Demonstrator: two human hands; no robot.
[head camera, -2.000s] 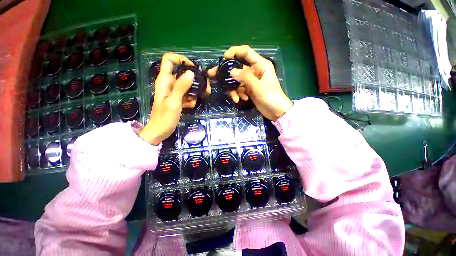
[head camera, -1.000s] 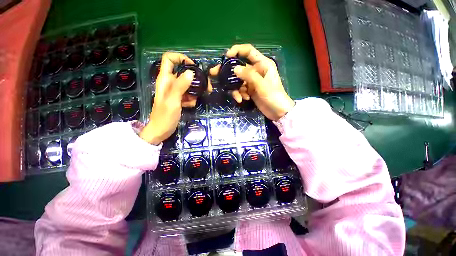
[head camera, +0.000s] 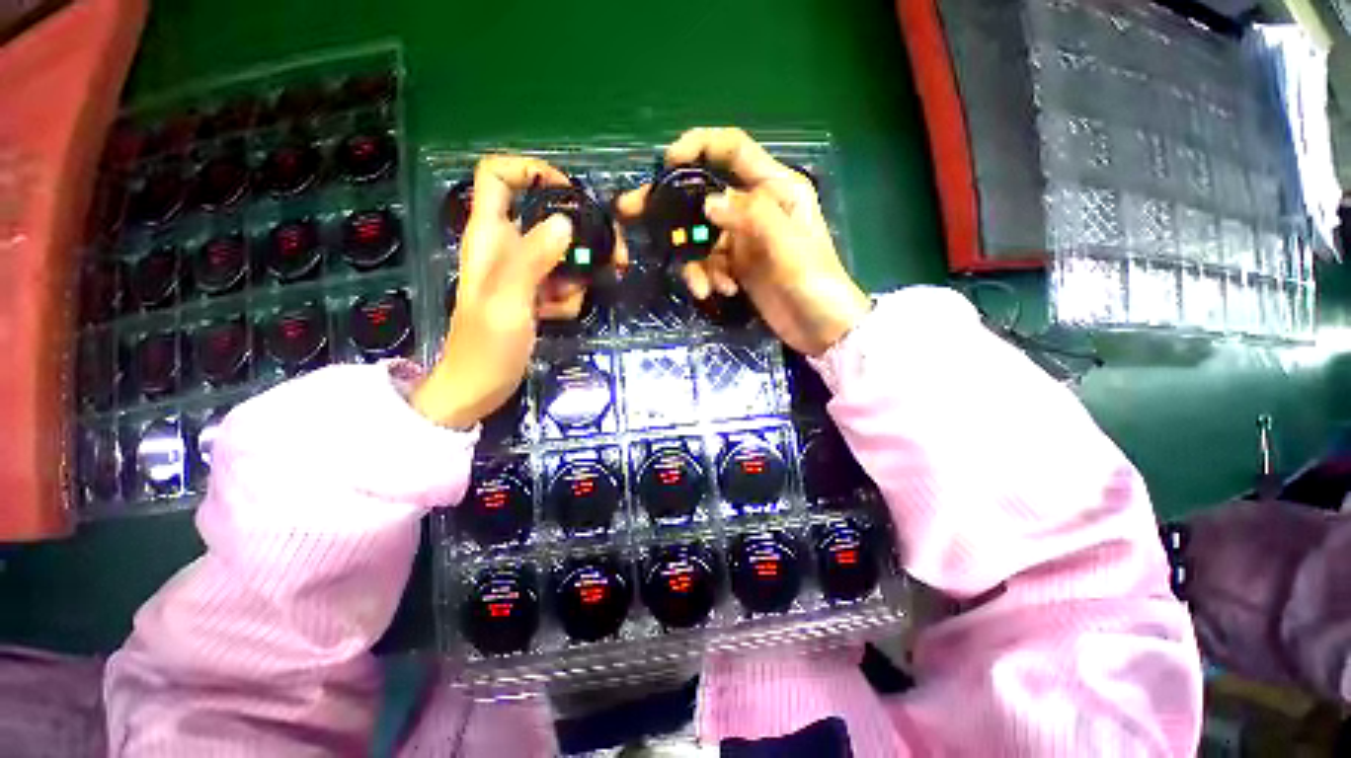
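Observation:
My left hand (head camera: 504, 282) holds a round black display unit (head camera: 581, 225) between thumb and fingers; its face shows a small green square. My right hand (head camera: 771, 237) holds another round display unit (head camera: 685, 208), with an orange and a green square lit. Both are above the upper part of the clear blister tray (head camera: 667, 652). Its lower pockets hold black discs with red text (head camera: 677, 582). Two pockets in the middle row look empty, with patterned glare (head camera: 699, 388). My hands hide part of the upper rows.
A second filled blister tray (head camera: 259, 282) lies at left beside a red-orange foam slab (head camera: 45, 267). At upper right are clear empty trays (head camera: 1171, 193) by a dark grey sheet (head camera: 990, 133) with a red-orange edge. A thin dark loop (head camera: 1045, 341) lies on the green mat (head camera: 711, 67).
The faces of both held units changed from small pale text lines to coloured squares. Both hands stay in nearly the same place, still gripping the units.

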